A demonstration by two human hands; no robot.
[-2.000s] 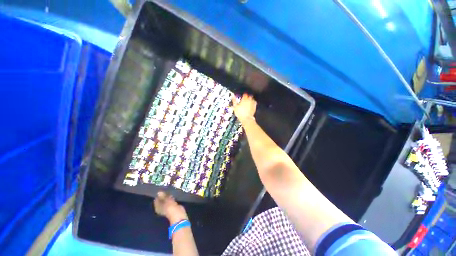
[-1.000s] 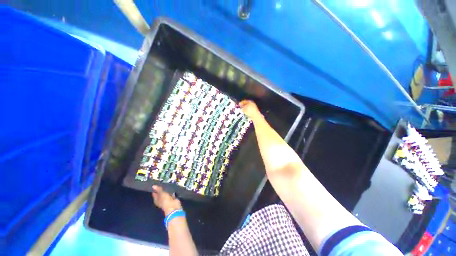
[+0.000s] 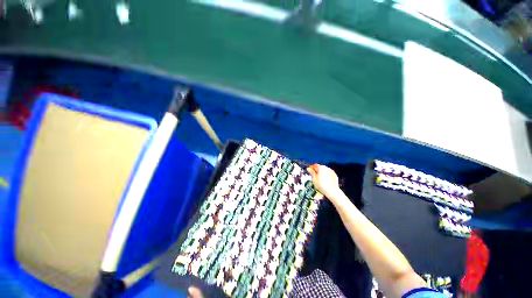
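Note:
A black divider sheet (image 3: 166,275) carries dense striped rows of white, green and dark board-and-housing assemblies (image 3: 248,218). It is tilted in front of me. My right hand (image 3: 322,177) grips its upper right edge, with an orange patch on a finger. My left hand (image 3: 195,292) is at the bottom edge of the picture by the sheet's lower edge; only a fingertip or so shows, so its hold cannot be seen.
A second dark sheet (image 3: 402,224) at right carries a few rows of assemblies. A green conveyor (image 3: 245,64) with a white board (image 3: 455,99) crosses the top. A blue bin (image 3: 81,192) with a brown inside and a pale pipe frame (image 3: 140,192) stand at left. A red stool (image 3: 475,262) is at lower right.
The loaded sheet has come up out of the deep black bin, nearer to me, with my right hand still at its edge. The view has swung up to the conveyor. My left hand is now mostly cut off.

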